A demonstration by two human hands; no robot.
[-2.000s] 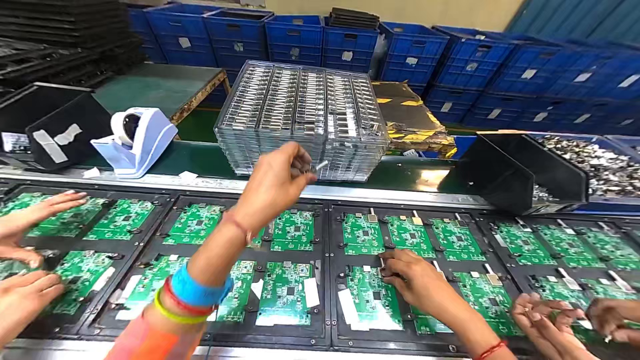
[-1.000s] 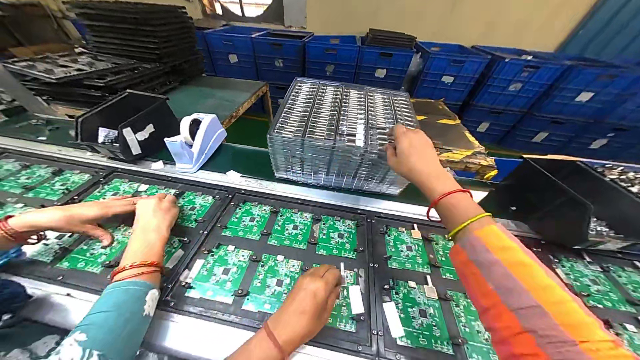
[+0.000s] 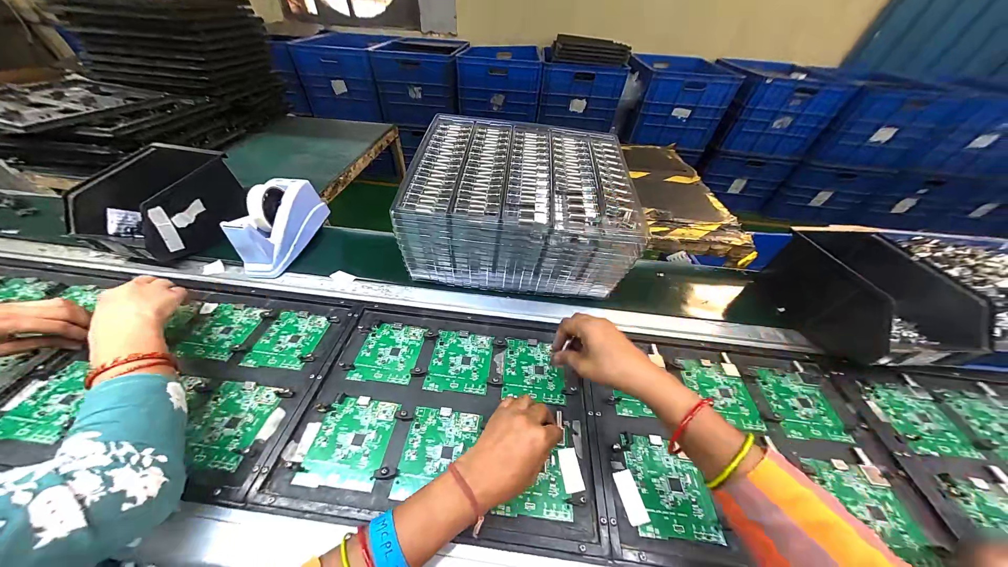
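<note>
My left hand (image 3: 512,449), with a blue wristband, rests its bent fingers at the top edge of a lower-row green circuit board (image 3: 543,496). A slim metal part (image 3: 560,419) stands by its fingertips; whether they grip it is hidden. My right hand (image 3: 602,350) is above the right edge of an upper-row circuit board (image 3: 531,370), thumb and fingers pinching a small pale metallic part, mostly hidden. Both boards lie in a black fixture tray (image 3: 409,315). Behind stands a stack of clear plastic trays (image 3: 520,228) filled with rows of small metal parts.
A co-worker's hand (image 3: 134,315) in a teal sleeve works over boards at left, beside another person's hand (image 3: 39,324). Along the back are a black bin (image 3: 150,205), a white tape dispenser (image 3: 276,228) and a black bin of metal parts (image 3: 890,291). More loaded fixtures lie at right.
My right hand has come down from the clear tray stack to the fixture. My left hand, at the stack two seconds ago, stays at the lower boards since the last frame.
</note>
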